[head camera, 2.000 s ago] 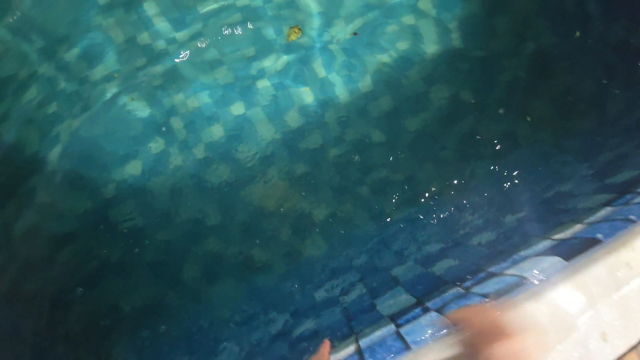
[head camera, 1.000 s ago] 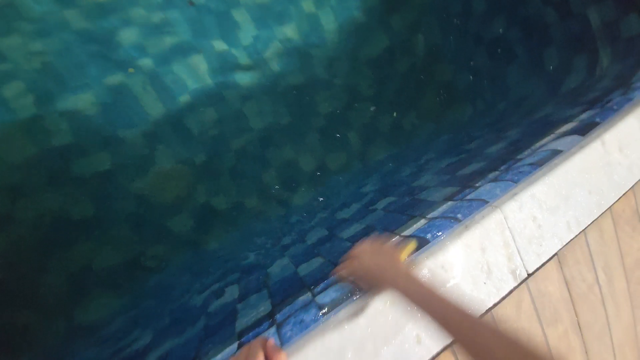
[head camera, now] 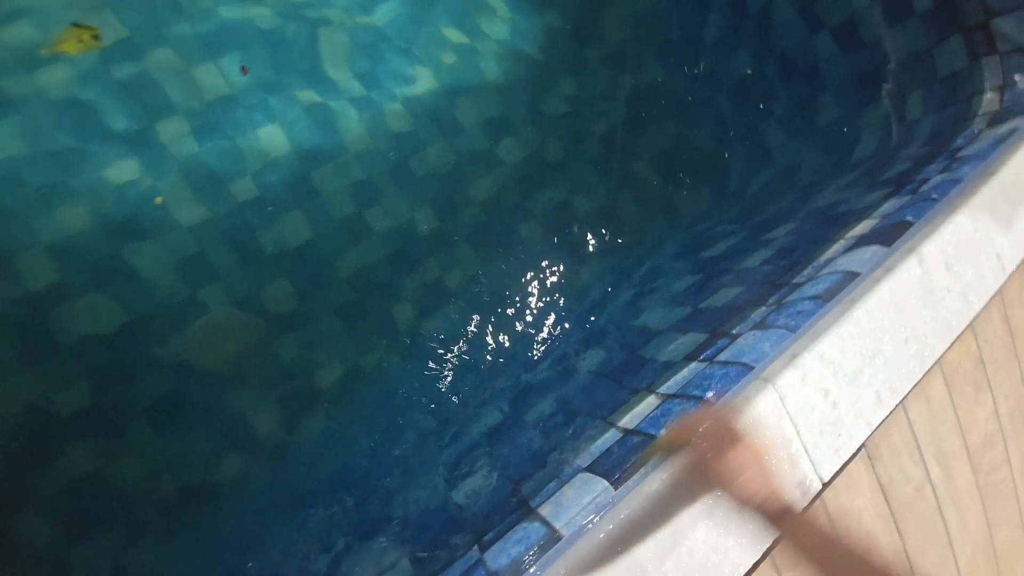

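Note:
My right hand [head camera: 720, 452], blurred by motion, reaches in from the lower right over the edge of a swimming pool. It is closed around a small yellow thing [head camera: 674, 438], which shows only as a smear at the fingers; its kind cannot be told. The hand is at the inner edge of the white stone coping [head camera: 896, 328], just above the blue wall tiles [head camera: 712, 380] at the waterline. Its shadow falls on the coping to the lower left. My left hand is out of view.
Pool water [head camera: 360, 264] fills the left and middle, with a checkered tile floor beneath it. A yellow leaf [head camera: 76, 38] lies at the upper left. Tan deck planks [head camera: 920, 472] run along the outer side of the coping, which has a joint near my right hand.
My left hand, at the bottom edge in both earlier frames, has gone out of view. My right hand is still at the coping's inner edge with the yellow thing. The view has shifted.

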